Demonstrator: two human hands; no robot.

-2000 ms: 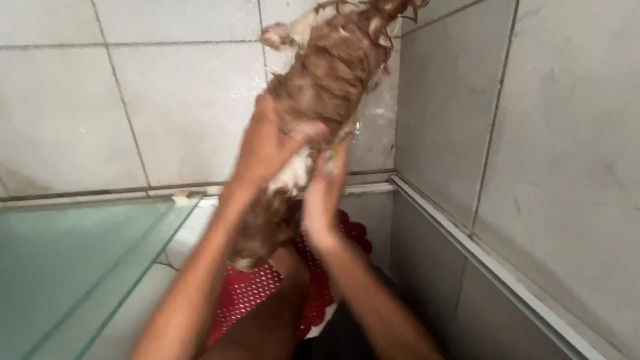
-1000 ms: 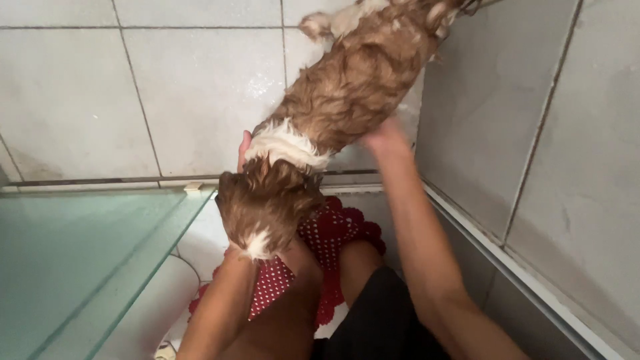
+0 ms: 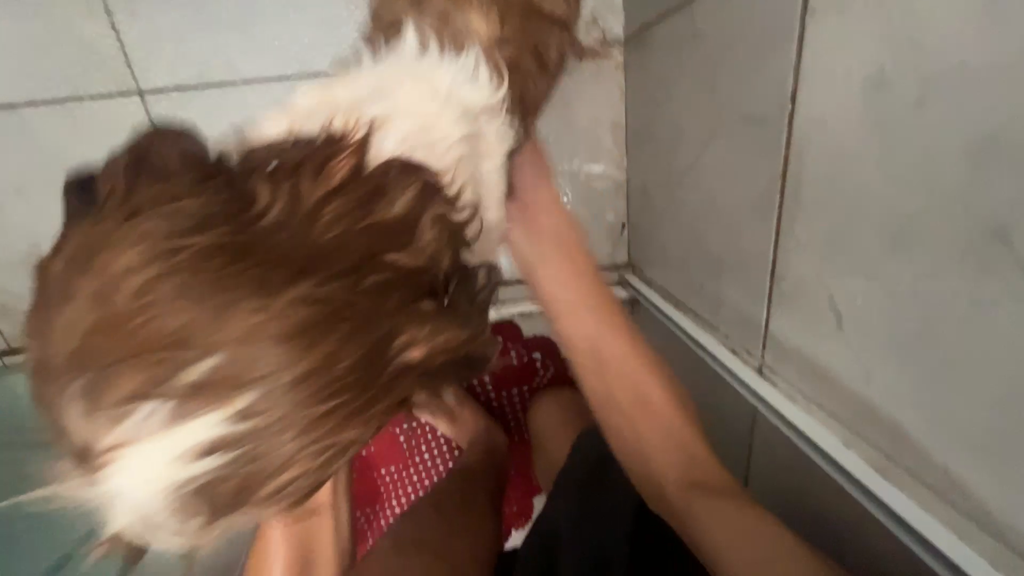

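A wet brown and white dog (image 3: 264,296) fills the left and middle of the head view, its head large and close to the camera, its white neck fur behind. My right hand (image 3: 532,184) lies against the right side of the dog's body, fingers hidden behind the fur. My left forearm comes up from the bottom edge under the dog's head; the left hand itself is hidden behind the dog.
A grey tiled wall (image 3: 896,240) rises on the right, with a metal track (image 3: 784,400) along its foot. Pale floor tiles (image 3: 232,40) lie beyond the dog. A red crocheted mat (image 3: 408,464) is under my feet, and greenish glass (image 3: 20,424) shows at lower left.
The dog has come up much closer to the camera, its head now hiding much of the view. My right hand has stayed at its side, and my left hand is no longer visible.
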